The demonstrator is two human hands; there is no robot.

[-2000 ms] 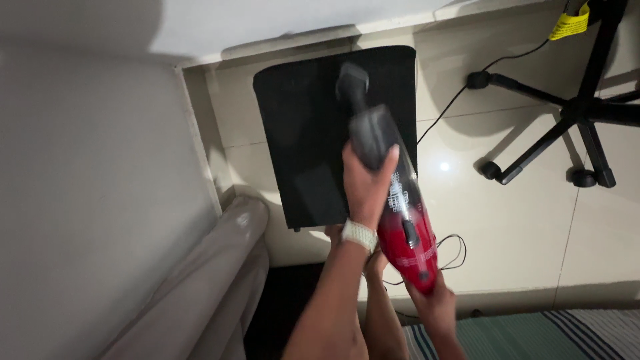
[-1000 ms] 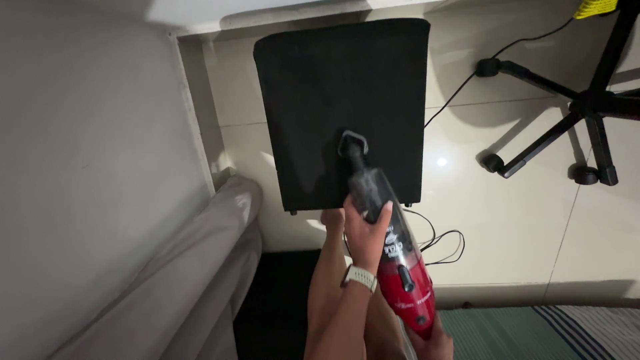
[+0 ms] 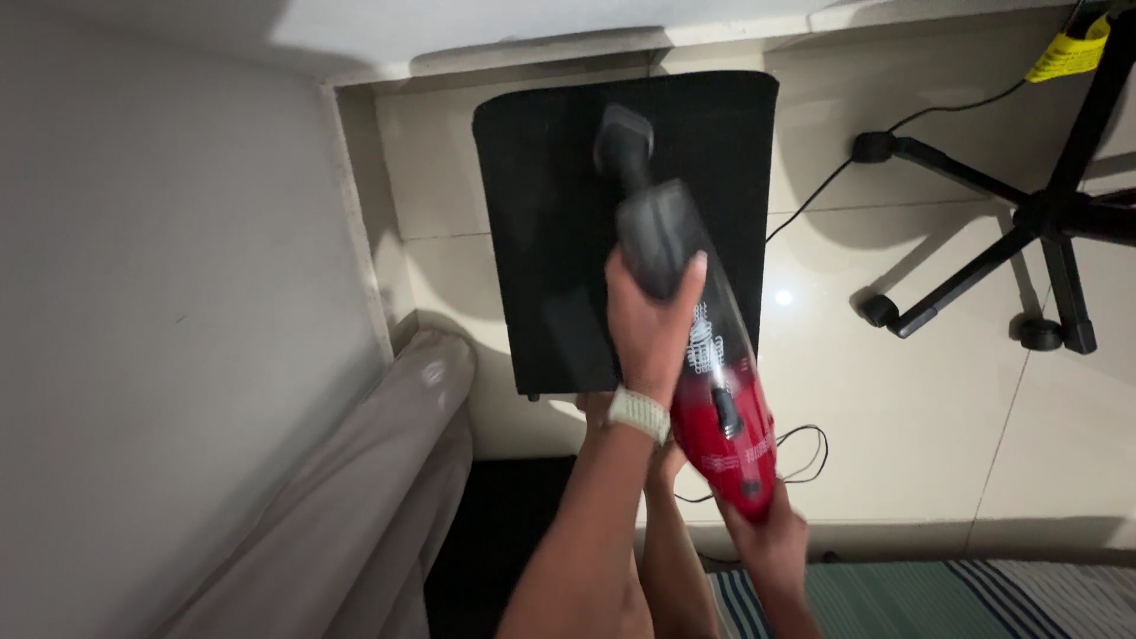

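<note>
A red and black handheld vacuum cleaner point(image 3: 723, 399) with a clear dust chamber slants across the middle of the view, a little blurred. My left hand point(image 3: 652, 333), with a pale watch band on its wrist, grips the dark front part near the nozzle. My right hand point(image 3: 768, 537) is closed around the red rear end. The black nozzle head point(image 3: 624, 142) is over the upper part of a black fabric-covered panel point(image 3: 559, 257); whether it touches the surface I cannot tell. Both hands are at the lower right of the panel.
A wheeled chair base point(image 3: 1047, 213) stands at the right with a black cable point(image 3: 825, 186) by it. Grey curtain fabric point(image 3: 382, 461) hangs at lower left beside the wall. A striped bed cover point(image 3: 870, 603) lies at lower right; my legs are below the panel.
From one second ago, the nozzle has moved from the lower middle of the black panel up to its upper part. Both hands have kept hold of the vacuum cleaner.
</note>
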